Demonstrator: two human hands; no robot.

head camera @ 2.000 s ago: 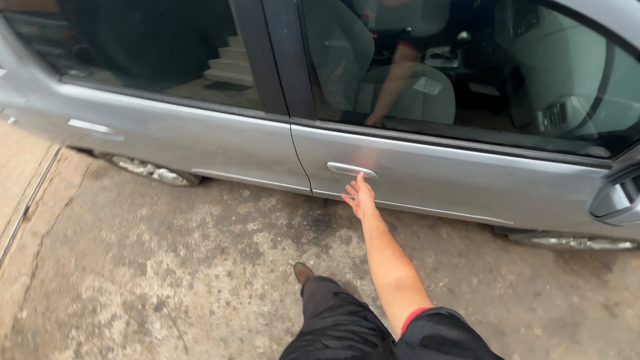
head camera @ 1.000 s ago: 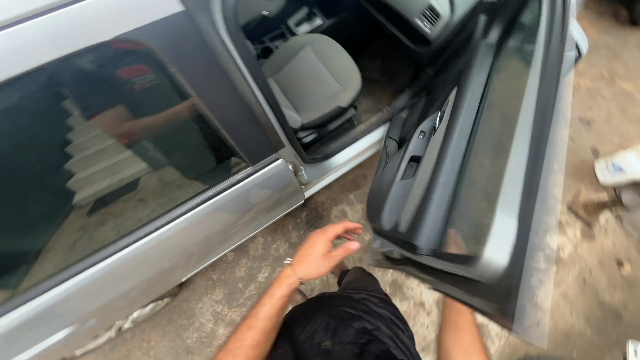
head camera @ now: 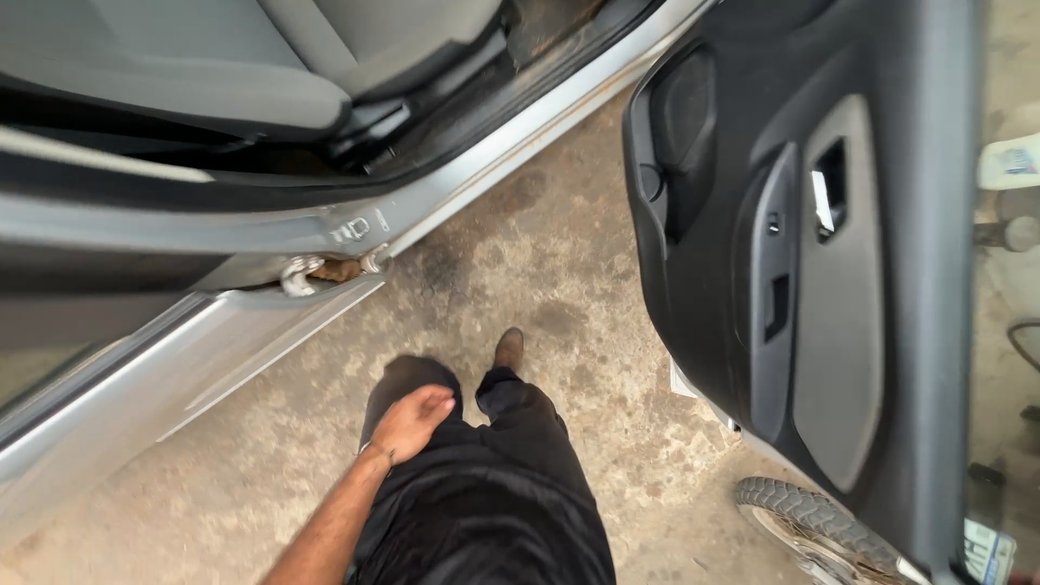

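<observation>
My left hand (head camera: pixel 414 422) hangs over my dark trousers, its fingers loosely curled, holding nothing that I can see. My right hand is out of the picture. To the right stands the car's front door (head camera: pixel 723 268), swung wide, its black inner panel with a grey insert and an inner door handle (head camera: pixel 829 191) facing me. At the upper left the door opening shows a grey seat (head camera: pixel 211 65) above the silver door sill (head camera: pixel 487 166). The rear door (head camera: pixel 244 349) is closed at the left.
A motorcycle wheel (head camera: pixel 812 520) lies below the front door's lower right end. Past the door stand a white container (head camera: pixel 1011 162) and a plate (head camera: pixel 987 552) bearing writing. My shoe (head camera: pixel 509 349) rests on the stained concrete floor (head camera: pixel 569 244).
The front door was closed with a hand at its outer handle; one second ago it stood open. My left hand is now over my trousers, and my right arm has left the view.
</observation>
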